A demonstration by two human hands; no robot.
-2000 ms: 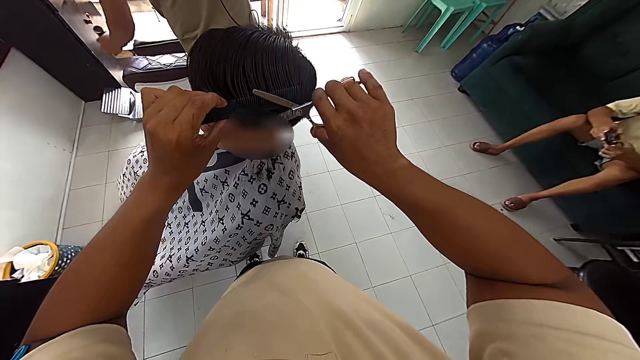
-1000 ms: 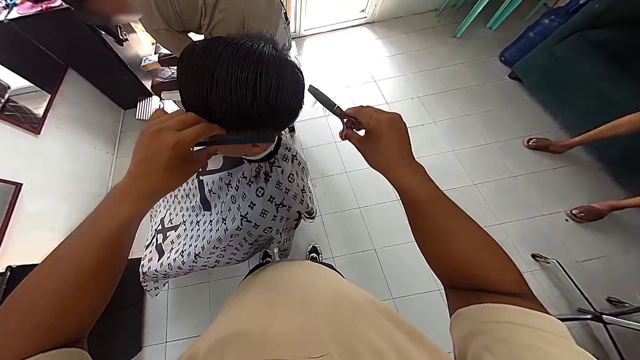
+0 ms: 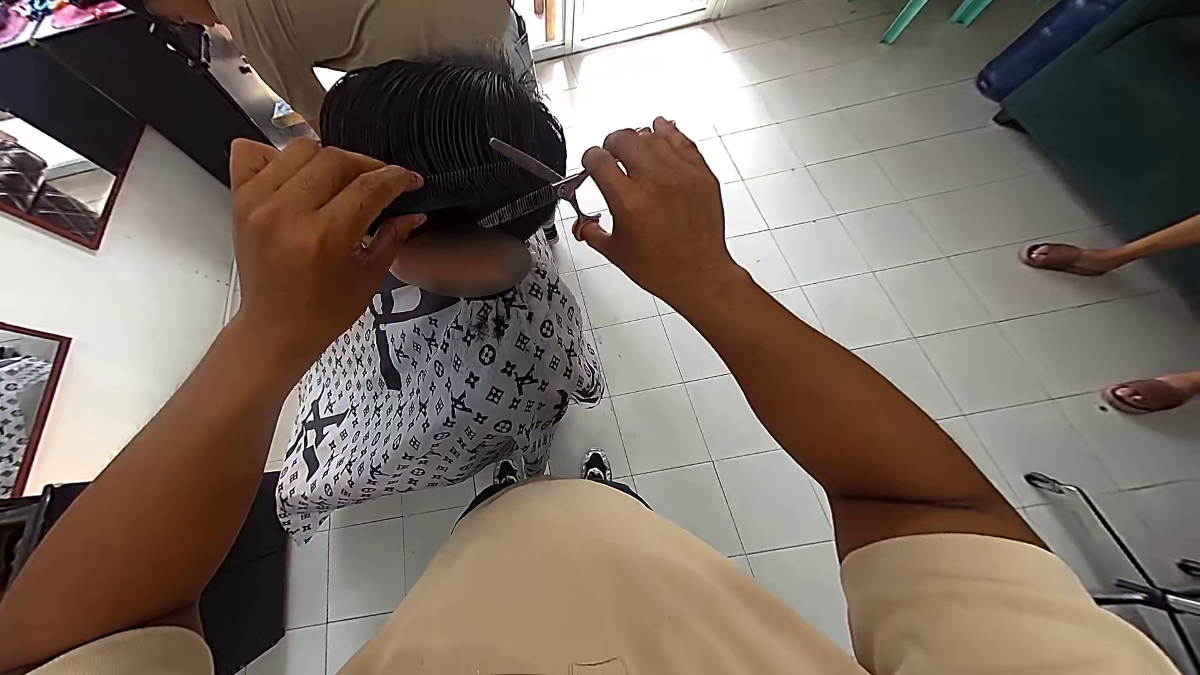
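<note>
My left hand (image 3: 314,220) grips a dark hair comb (image 3: 441,190), its teeth against the front of a seated person's wet black hair (image 3: 436,112). Thinning scissors (image 3: 530,192) are in my right hand (image 3: 661,202), a finger and the thumb at their handles. Their blades stand spread apart, the toothed one low beside the comb. A white barber cape (image 3: 450,375) with a black pattern covers the person; dark hair clippings lie on its upper part.
Another person in a tan shirt (image 3: 375,33) is close behind the seated one. Framed mirrors (image 3: 56,178) hang on the left wall. At right are a green sofa (image 3: 1106,112), a person's sandalled feet (image 3: 1069,258), a blue container (image 3: 1041,47) and a metal chair base (image 3: 1116,544).
My right hand has moved left to the hair, and the scissors, closed one second ago, now have their blades spread. The comb has gone from below the hair's front edge up into the hair.
</note>
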